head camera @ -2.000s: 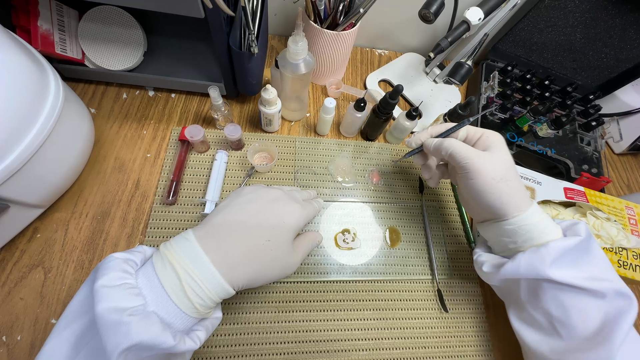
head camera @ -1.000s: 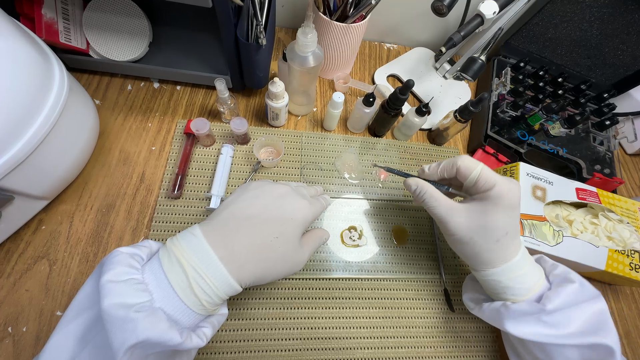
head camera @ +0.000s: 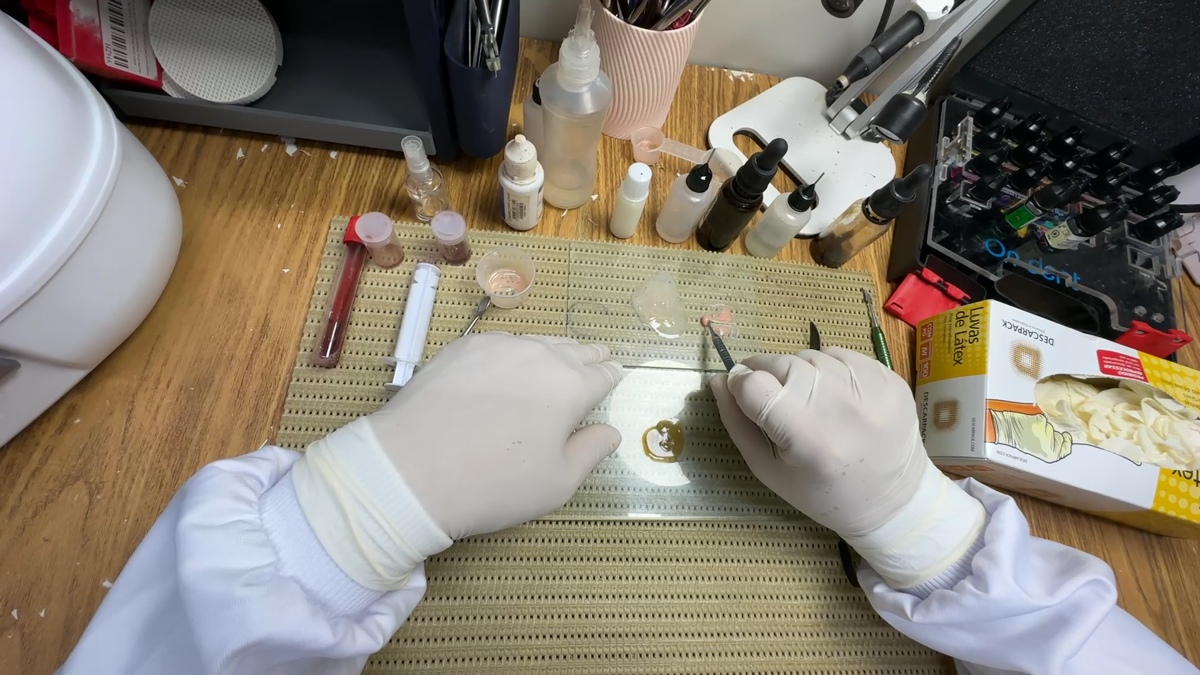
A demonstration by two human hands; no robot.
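Note:
Both hands wear latex gloves. My left hand (head camera: 497, 427) rests flat on the left edge of a glass slab (head camera: 600, 502), its fingertips on the glass, holding nothing. In my right hand (head camera: 816, 431) is a thin dark metal instrument (head camera: 720, 349), its tip touching a small pink blob (head camera: 720, 319) on the upper glass. Left of that lies a clear gel puddle (head camera: 659, 305). Nearer me, a small object in an amber ring (head camera: 663, 441) sits over a white disc (head camera: 647, 403). A double-ended spatula (head camera: 815, 336) is mostly hidden behind my right hand.
A ribbed mat (head camera: 600, 600) lies under the glass. Along its back edge are a syringe (head camera: 414, 323), a red-capped tube (head camera: 341, 295), a small cup (head camera: 505, 277) and several dropper bottles (head camera: 741, 197). At right are a glove box (head camera: 1059, 412), a green-handled tool (head camera: 877, 328) and a bottle case (head camera: 1050, 216).
My right hand has brought the instrument tip down to the pink blob, and now stands lower over the glass than two seconds ago. My left hand has stayed on the slab.

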